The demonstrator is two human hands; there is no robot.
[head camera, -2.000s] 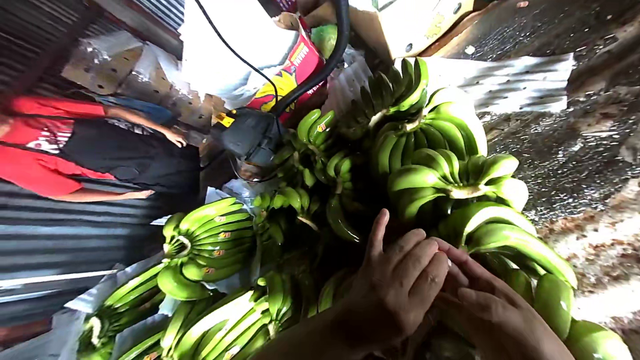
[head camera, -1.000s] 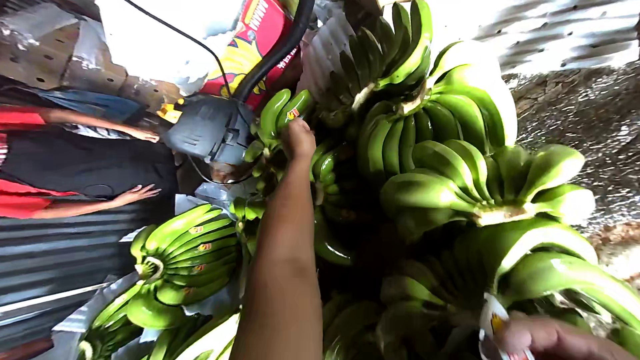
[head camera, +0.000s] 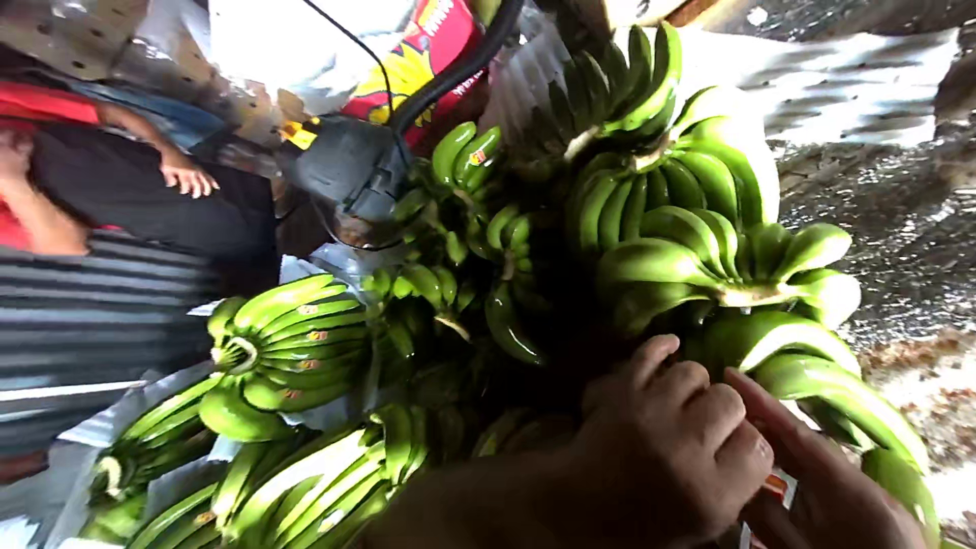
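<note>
At the lower right, my left hand (head camera: 671, 450), its fingers curled, meets my right hand (head camera: 831, 480). My right hand holds a small strip of stickers (head camera: 779, 486), partly hidden between the fingers. Whether my left fingertips pinch a sticker cannot be seen. Just above the hands lies a hand of green bananas (head camera: 686, 267), with a larger one (head camera: 709, 168) behind it. Beside my right hand are more green bananas (head camera: 831, 381). A small green banana cluster (head camera: 467, 156) at upper centre bears a sticker. The banana hand (head camera: 305, 343) at left carries several stickers.
A grey plastic device with a black hose (head camera: 347, 164) stands at upper left, near a red and yellow carton (head camera: 427, 53). Another person in red and black (head camera: 152, 175) is at far left. More bananas (head camera: 320, 488) lie on plastic at lower left. Wet ground (head camera: 915, 213) is at right.
One second ago my left arm reached to the small upper cluster; it has come back beside my right hand. The other person's arms have moved.
</note>
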